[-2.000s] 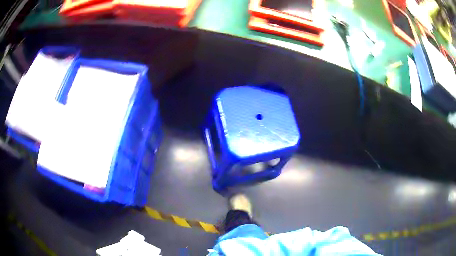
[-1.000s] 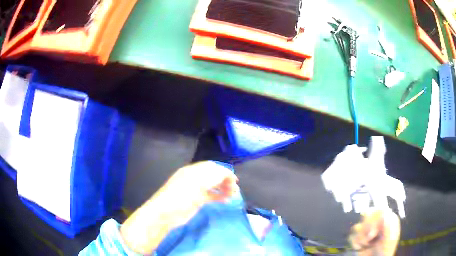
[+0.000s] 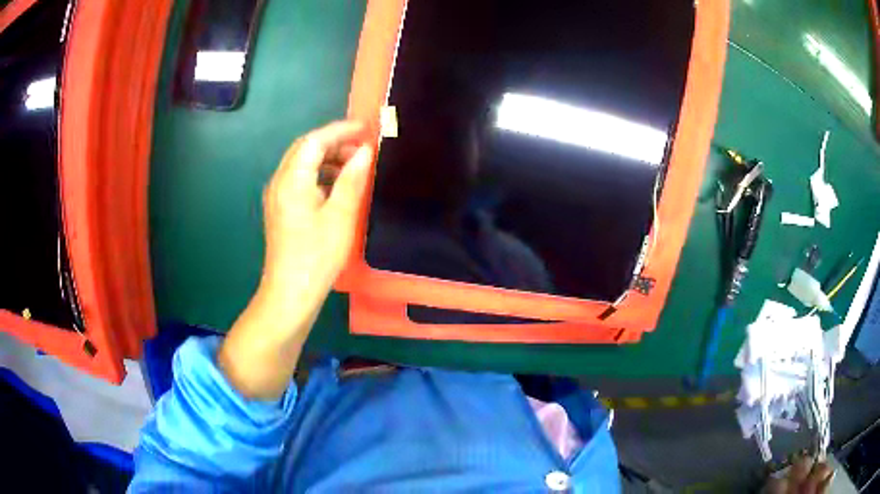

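Observation:
A glossy black LCD panel (image 3: 540, 193) lies in an orange foam tray (image 3: 697, 106) on the green bench, with a small yellow tab on its left edge. My left hand (image 3: 314, 203) is at the tray's left side beside the tab, fingers curled with a gap to the thumb, holding nothing that shows. My right hand (image 3: 806, 475) is at the lower right, cut off by the picture's edge. It holds a bunch of white antenna cables (image 3: 783, 362) with thin leads, fanned above the bench's front edge.
More orange trays with a black panel (image 3: 29, 164) stand at the left. A smartphone (image 3: 220, 58) lies at the upper left. An air blow gun (image 3: 745, 217) with a blue hose lies right of the panel. White pieces (image 3: 820, 198) and a thin pointed tool (image 3: 842, 280) lie farther right.
The view has turned from the floor and stool to the bench. My left hand has come to the tray's left edge. The white bunch in my right hand now shows farther right.

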